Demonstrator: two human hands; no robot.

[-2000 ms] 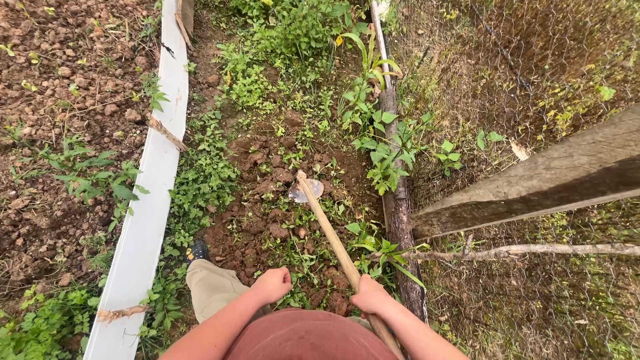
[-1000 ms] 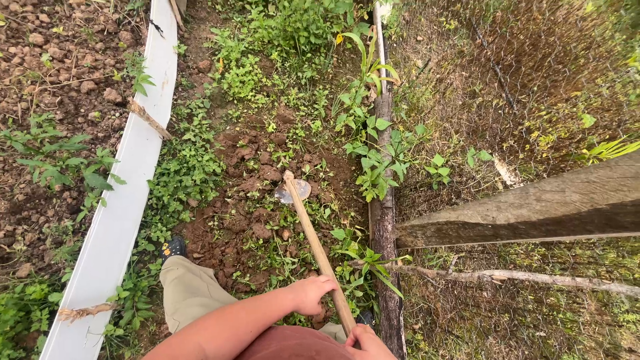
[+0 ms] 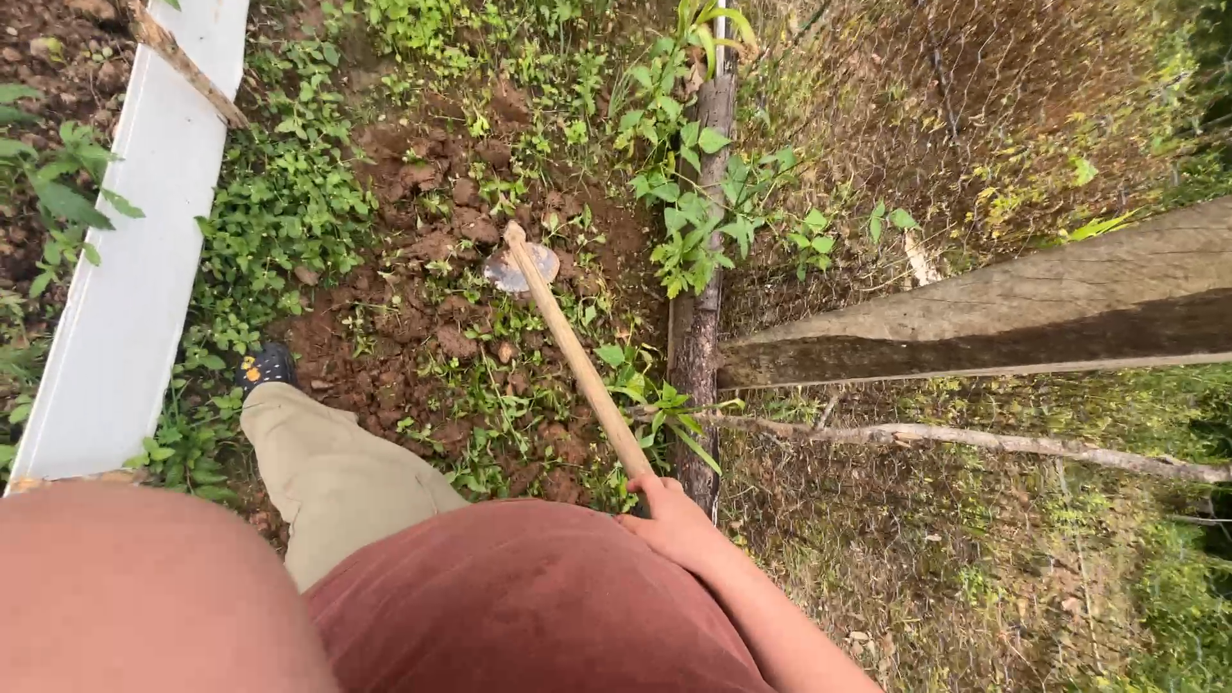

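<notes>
My right hand (image 3: 672,520) grips the wooden handle of a hoe (image 3: 582,366) near its lower end in view, beside my shirt. The handle slants up and to the left. At its far end the rounded metal blade (image 3: 521,269) rests on loose reddish-brown soil (image 3: 423,231) among small green weeds. My left hand is out of view; only a blurred part of that arm (image 3: 144,597) shows large at the lower left.
A white board (image 3: 144,241) edges the bed on the left, with a stick (image 3: 188,67) across it. Along the right lies a log (image 3: 707,289), with a wooden post (image 3: 982,303), a branch (image 3: 924,435) and wire mesh beyond. My shoe (image 3: 266,368) stands among weeds.
One second ago my left hand was near the handle; now it is out of view, with that arm raised close to the camera. The hoe blade stays on the soil. The view has shifted.
</notes>
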